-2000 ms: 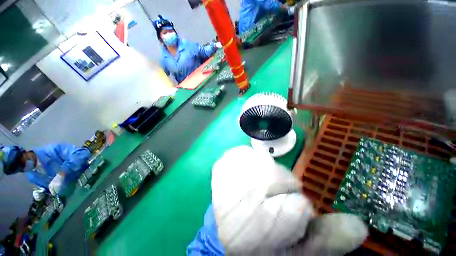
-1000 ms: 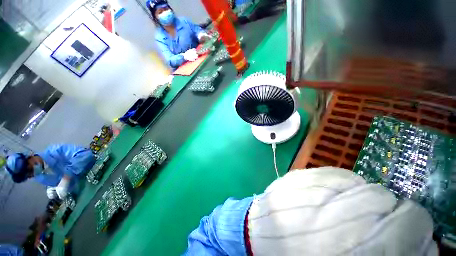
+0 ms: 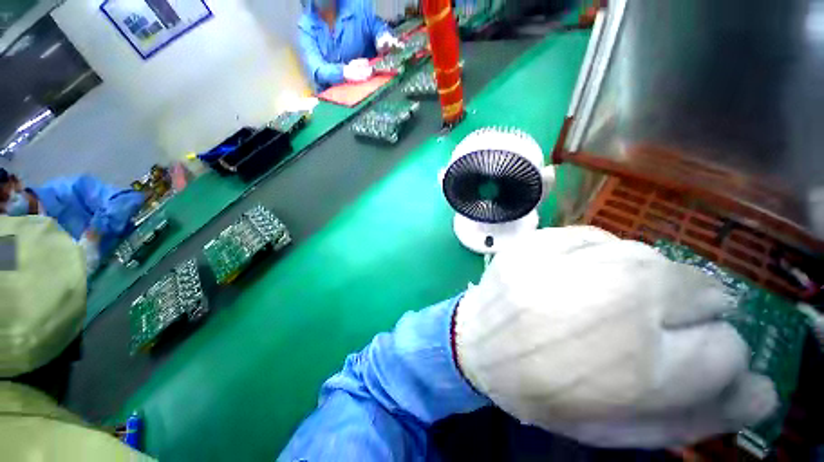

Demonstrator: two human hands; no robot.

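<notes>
My left hand [image 3: 605, 338], in a white knit glove with a blue sleeve, reaches across from the lower middle. It lies in front of the left part of a green circuit board [image 3: 775, 336]. Its fingertips are at the board, but whether they grip it cannot be told. The board is over the orange-brown slotted grate [image 3: 623, 206], with silvery dots on the visible face. Much of the board is hidden by the glove. My right hand is not in view.
A white desk fan [image 3: 495, 185] stands left of the grate. A clear shield [image 3: 687, 99] is above it. Boards [image 3: 246, 242] lie on the dark belt [image 3: 339, 171]. A person in a yellow-green cap [image 3: 36, 293] is close at left; people in blue are beyond the belt.
My left hand has shifted slightly up, with more sleeve showing. The visible part of the board is narrower and lies differently. The person in the yellow-green cap has appeared at left.
</notes>
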